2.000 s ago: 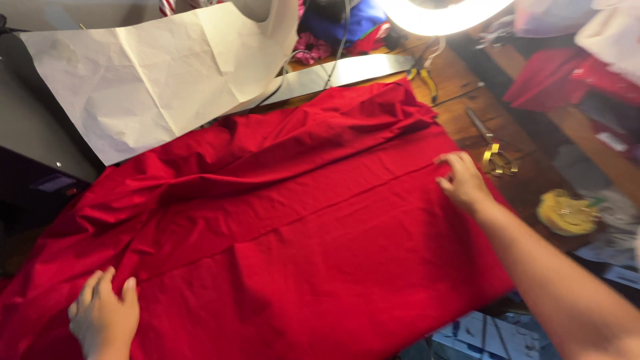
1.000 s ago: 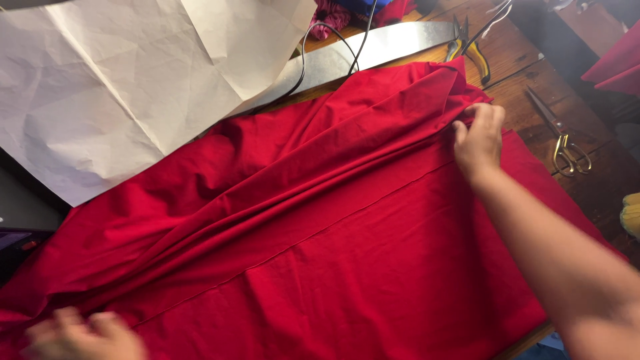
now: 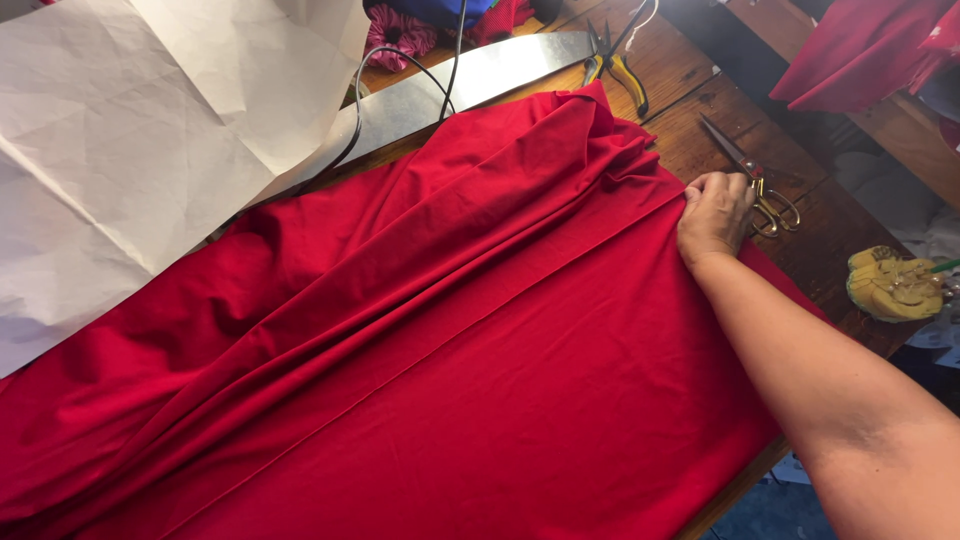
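Observation:
Red fabric [image 3: 480, 360] lies across a wooden table, bunched in long folds on its far side and flatter on the near side, with a straight edge line running diagonally between. My right hand [image 3: 716, 217] pinches this line near the fabric's right end, fingers closed on the cloth. Just beyond that hand lie scissors [image 3: 757, 176] with gold-coloured handles, their blades pointing away. My left hand is out of view. Large creased white paper [image 3: 150, 135] overlaps the fabric's far left side.
A metal curved ruler [image 3: 465, 79], black cables and yellow-and-black pliers [image 3: 619, 71] lie beyond the fabric. A pink scrunchie [image 3: 397, 37] is at the back. To the right are a yellow pincushion [image 3: 892, 285] with pins and the wooden table's edge [image 3: 892, 330]. Red cloth [image 3: 862, 56] hangs at upper right.
My left hand, at the fabric's lower left in both earlier frames, has gone out of view. My right hand, spread over the cloth two seconds ago, now grips its edge line. The view has shifted closer.

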